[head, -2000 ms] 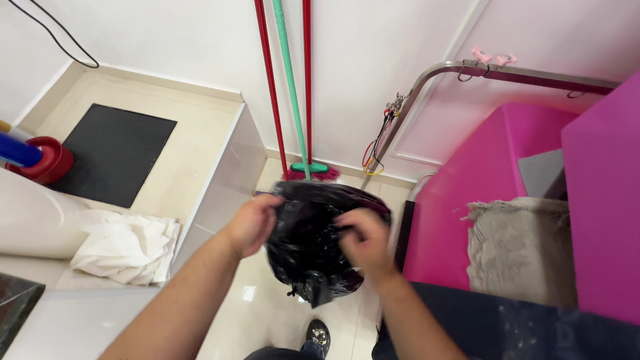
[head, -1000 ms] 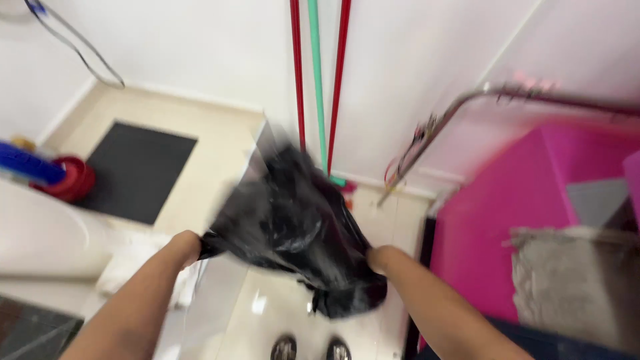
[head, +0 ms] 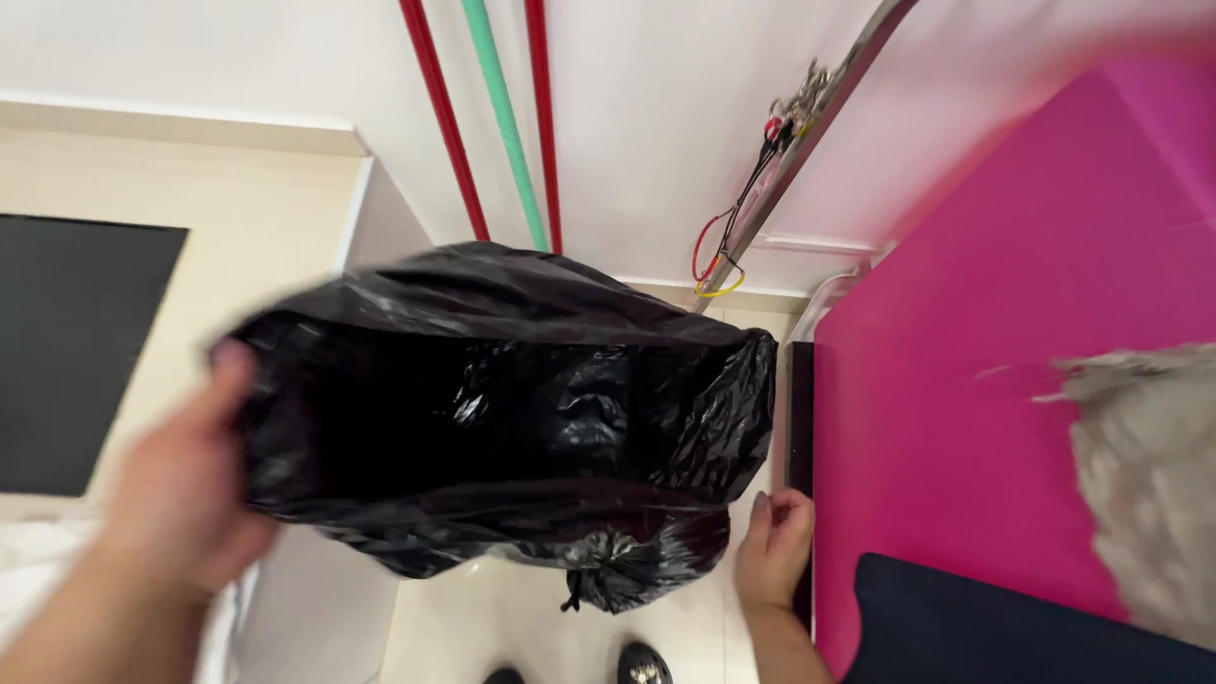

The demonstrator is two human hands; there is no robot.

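A black plastic bag (head: 589, 294) hangs wide open in front of me, its mouth facing up and its inside dark. My left hand (head: 195, 465), blurred, grips the bag's rim at the left end. At the lower right, my right hand (head: 779, 546) is just off the bag's right side, fingers curled with the thumb near the fingertips; it appears to hold nothing. A gathered, knotted part of the bag (head: 608, 570) sticks out at its lower edge.
Two red poles (head: 446, 119) and a green pole (head: 508, 123) lean on the wall. A metal rail (head: 807, 142) carries clips and cords. Right are a pink panel (head: 950, 361) and grey cloth (head: 1149, 484); left, a black mat (head: 81, 351) on a ledge.
The bag, blurred and spread between both hands one second ago, now has its mouth wide open. My right hand has come off it, while the left still holds the rim.
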